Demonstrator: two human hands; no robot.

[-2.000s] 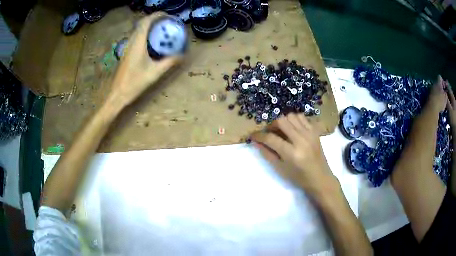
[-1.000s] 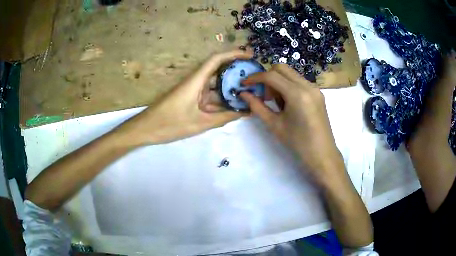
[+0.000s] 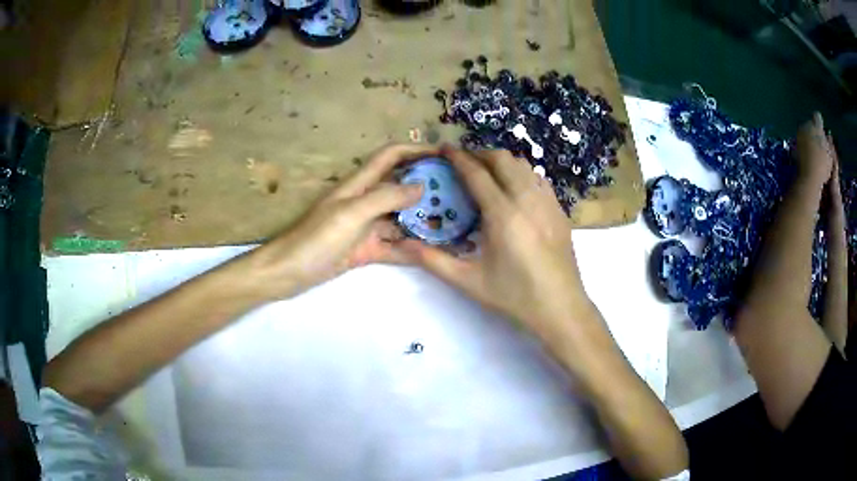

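Observation:
A round housing (image 3: 434, 199) with a dark rim and pale blue inner face with several holes is held in both hands over the near edge of the brown board. My left hand (image 3: 376, 211) grips its left side, with the thumb on the face. My right hand (image 3: 503, 221) holds its right side, with fingers at the top and thumb at the lower edge. A loose pile of small dark fittings (image 3: 564, 141) with white and silver rings lies on the board behind my right hand. One small fitting (image 3: 414, 349) lies on the white sheet.
The brown board (image 3: 169, 178) bears more housings (image 3: 326, 21) at its far edge. The white sheet (image 3: 310, 376) is nearest me. At right are a blue and silver heap (image 3: 742, 207), two housings (image 3: 665, 205) and another person's arm (image 3: 780, 301). A brown cardboard flap (image 3: 66, 61) is at far left.
My left hand brought the housing from the board's far side to the near edge. My right hand's fingers moved from its face to its side. A small fitting now lies on the sheet.

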